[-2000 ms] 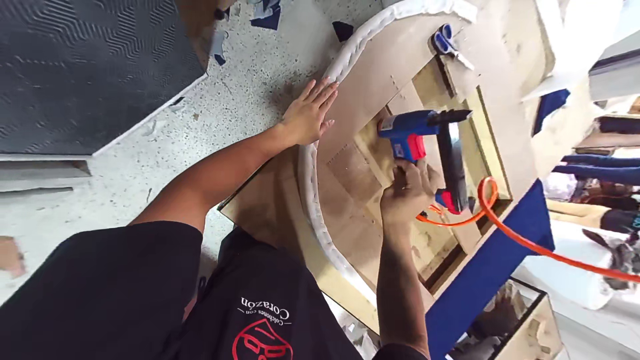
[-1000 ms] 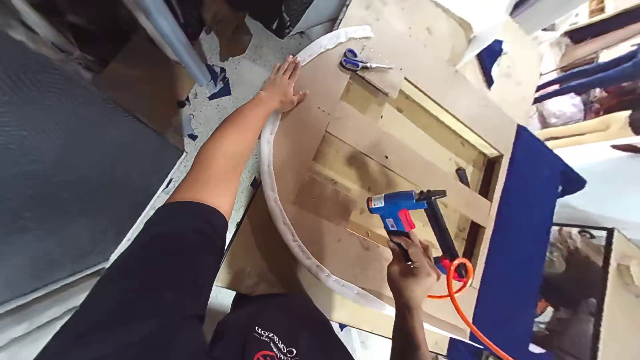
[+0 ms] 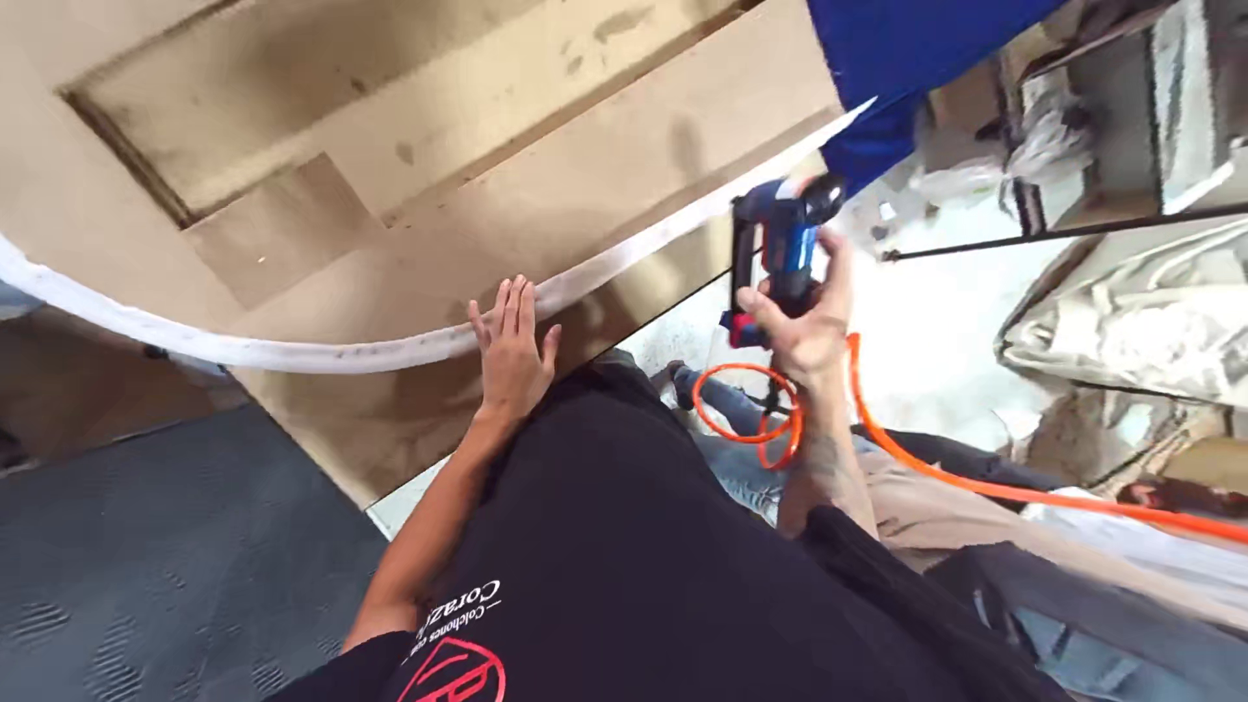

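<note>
Along the curved edge of a flat wood-and-board frame (image 3: 439, 234) runs a white padded strip (image 3: 341, 357). My left hand (image 3: 511, 341) lies on this strip with its palm down and fingers slightly apart, holding nothing. To the right, past the frame's edge, my right hand (image 3: 814, 317) grips a blue and black pneumatic staple gun (image 3: 788, 239) by its handle, held up off the frame. An orange coiled air hose (image 3: 858, 390) hangs below the gun and runs off to the lower right. Blue fabric (image 3: 926, 49) lies at the frame's far right corner.
A dark textured sheet (image 3: 195, 556) lies at the lower left. On the right are a metal-framed rack (image 3: 1111, 127) and a pale covered bundle (image 3: 1150, 302). Loose clothing or cloth (image 3: 975, 507) is at the lower right, beside my right forearm.
The view has shifted strongly. My left hand has moved from the strip's far part to a part close to my body. The staple gun, over the frame before, is now beside its edge.
</note>
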